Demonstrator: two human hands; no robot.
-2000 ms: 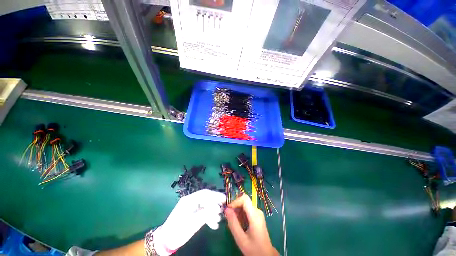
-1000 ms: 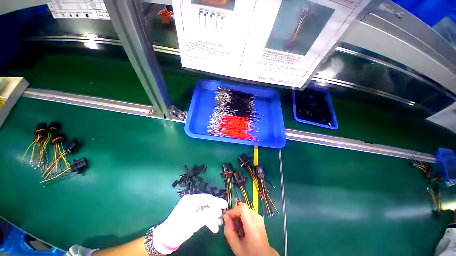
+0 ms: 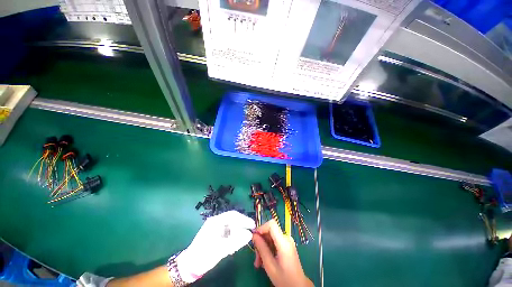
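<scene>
My left hand (image 3: 220, 242), in a white glove, and my bare right hand (image 3: 278, 253) meet at the fingertips below the tray. They pinch a small dark part (image 3: 252, 231), mostly hidden by the fingers; its exact shape cannot be told. A heap of small black plastic parts (image 3: 216, 199) lies just beyond my left hand. Several harness subassemblies (image 3: 291, 203), black connectors with yellow, red and black wires, lie beyond my right hand, across the yellow strip. The large blue tray (image 3: 224, 132) holds terminated wires (image 3: 267, 143), red ones nearer and black ones farther, with silvery ends.
More harness subassemblies (image 3: 68, 162) lie at the left; others (image 3: 484, 208) lie far right. A small blue tray (image 3: 353, 140) has dark contents. A metal post (image 3: 167, 73) and hanging instruction sheet (image 3: 280, 53) stand beyond. A pale box (image 3: 22, 106) is far left. Another person's sleeve shows lower right.
The whole view has shifted slightly, moving the bench things a little to the right in the picture. Both hands remain together, with small changes in finger position.
</scene>
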